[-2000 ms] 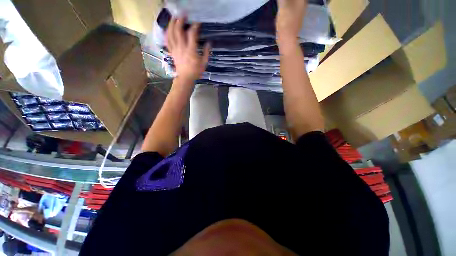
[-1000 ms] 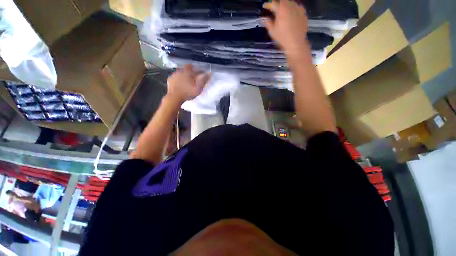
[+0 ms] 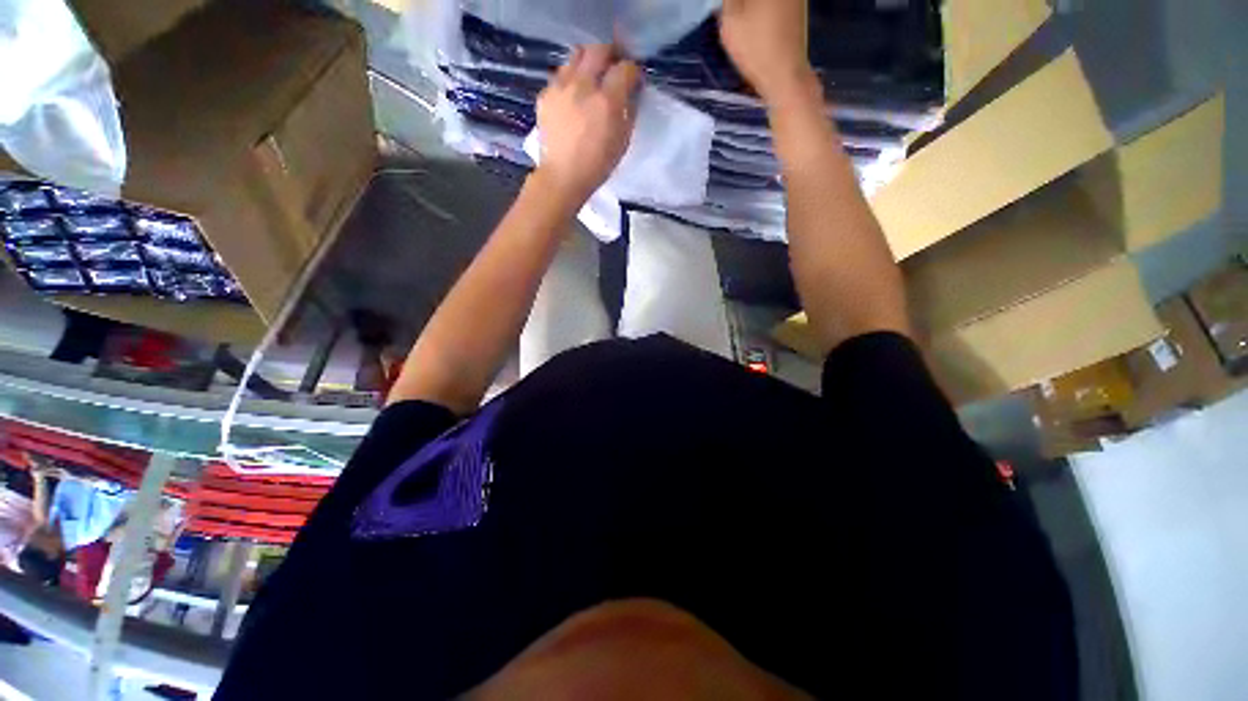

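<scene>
A tray stack (image 3: 767, 144) with black and grey-white layered edges lies in front of me at the top centre. My left hand (image 3: 589, 117) is at its near left side and holds a bunched white interleaf sheet (image 3: 667, 154), which hangs over the near edge. Another pale, partly see-through sheet (image 3: 589, 21) lies across the stack's top left. My right hand (image 3: 767, 41) is at the top of the stack, partly cut off by the frame edge. Its fingertips are hard to make out, so I cannot tell if it grips a sheet or tray.
An open carton (image 3: 1027, 260) is at the right. A brown carton (image 3: 233, 123) stands at the left, with dark devices in rows (image 3: 117, 247) beside it. Red racks (image 3: 260, 500) and a green-edged line (image 3: 96, 404) are at the lower left. People show behind the line.
My left hand has moved up and right from below the stack to its near edge, with the white sheet. A pale sheet now covers the top left. My right hand has moved slightly up.
</scene>
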